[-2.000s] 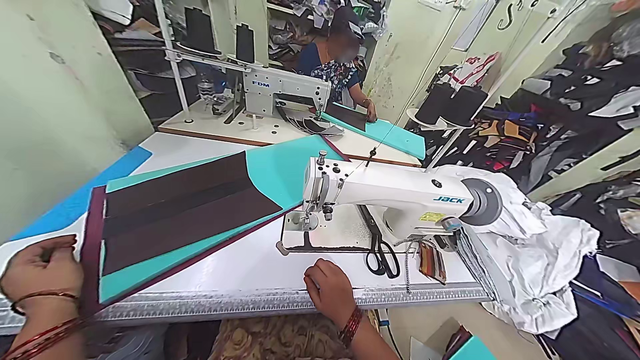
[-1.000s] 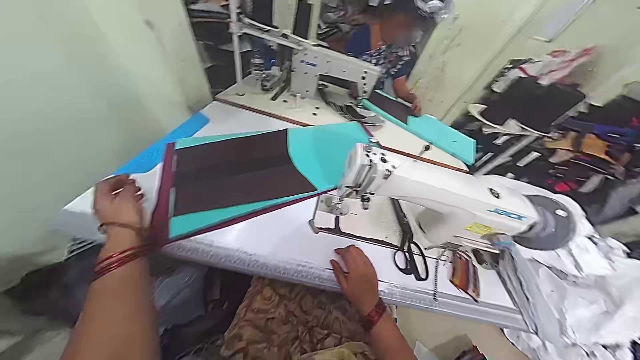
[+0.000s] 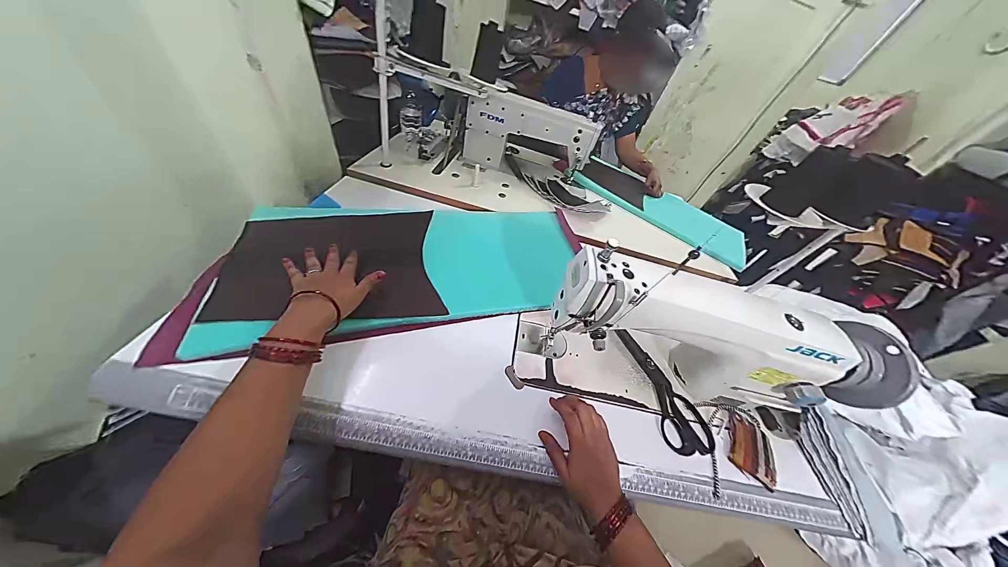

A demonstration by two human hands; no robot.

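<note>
Flat on a dark brown panel (image 3: pixel 394 260) lies my left hand (image 3: pixel 327 282), its fingers spread. That panel rests on a turquoise sheet (image 3: pixel 496 260), with a maroon sheet (image 3: pixel 169 339) showing beneath along the left and front edges. My right hand (image 3: pixel 583 445) rests near the front of the white table, fingers slightly bent, holding nothing that I can see. Just behind it stands a white Jack sewing machine (image 3: pixel 709 323), its needle area right of the sheets. Black-handled scissors (image 3: pixel 683 421) lie on the machine bed and table, right of my right hand.
A ruler strip (image 3: pixel 441 445) runs along the table's front edge. White cloth (image 3: pixel 937 449) is heaped at the right. Behind, a person's hand (image 3: pixel 654 183) touches a turquoise and dark piece beside another sewing machine (image 3: pixel 528 130). Scraps (image 3: pixel 898 236) are piled at the back right.
My left hand has moved from the left edge of the sheets onto the brown panel. The sheets now lie turned, closer to level across the view. The view has shifted left.
</note>
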